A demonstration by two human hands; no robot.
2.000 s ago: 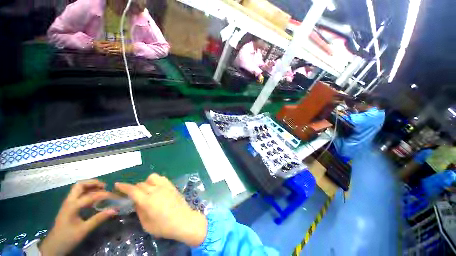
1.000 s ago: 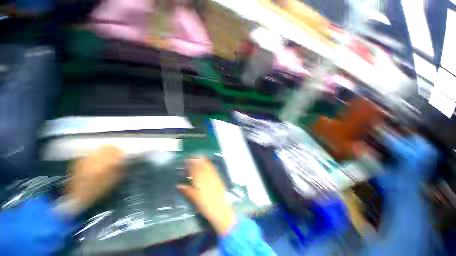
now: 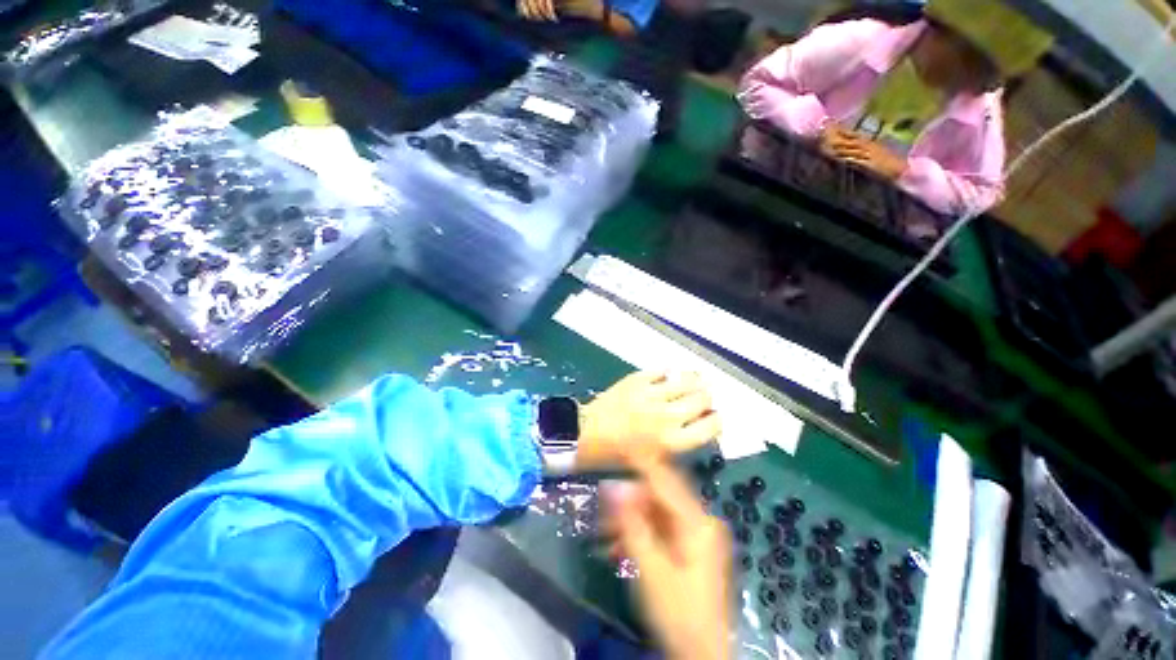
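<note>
My left hand (image 3: pixel 649 420), with a wristband and a square dark watch face, reaches in from the left over the bench. Its fingers are loosely bent and their undersides are hidden. My right hand (image 3: pixel 681 548) is blurred, just below the left hand, and overlaps its lower edge in view. Whether either holds anything cannot be told. A clear plastic pack (image 3: pixel 819 580) with rows of small round black parts lies beside and partly behind my right hand. Shiny clear plastic (image 3: pixel 497 368) also shows behind my left forearm.
Stacked packs (image 3: pixel 497 206) and filled packs (image 3: pixel 213 239) stand at the left. White strips (image 3: pixel 722 322) lie along a dark bar (image 3: pixel 774 406); more white strips (image 3: pixel 967 554) are at the right, near another pack (image 3: pixel 1090 554). A white cable (image 3: pixel 909 277) hangs down. A person in pink sits opposite.
The view has swung left, bringing the stacked packs into sight. My hands, apart over the bench one second ago, are now close together, with my left forearm stretched across the view.
</note>
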